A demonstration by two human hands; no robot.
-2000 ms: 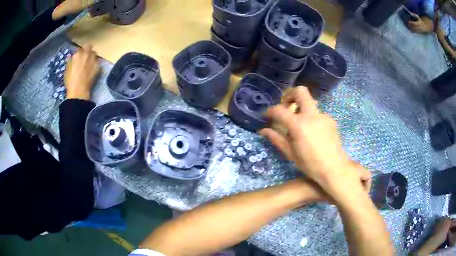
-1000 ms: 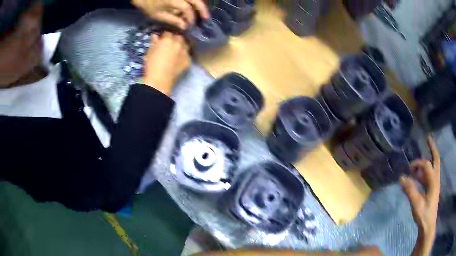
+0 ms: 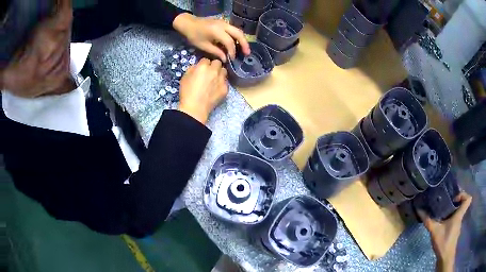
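My right hand [image 3: 446, 230] is at the lower right edge, its fingers and thumb around the near end of a dark housing [image 3: 438, 200]. That housing lies beside the stacked housings [image 3: 401, 112]. My left hand is out of the picture. Three single dark cups stand nearer the middle: one with a bright inside [image 3: 240, 188], one at the bottom [image 3: 302, 231] and one behind [image 3: 272, 133]. Another cup [image 3: 339, 155] stands by the stacks. Small fittings [image 3: 337, 256] lie at the bottom, partly cut off.
A neighbouring worker in a dark sleeve [image 3: 176, 154] works on a cup [image 3: 249, 60] at upper left, beside a pile of fittings [image 3: 175, 71]. Cardboard [image 3: 325, 95] lies on bubble wrap [image 3: 128, 58]. More stacks [image 3: 354, 33] stand at the back.
The view has swung left, so the cups sit further right and the neighbour shows. My right hand went from open beside the stack to holding a housing. My left forearm has left the picture.
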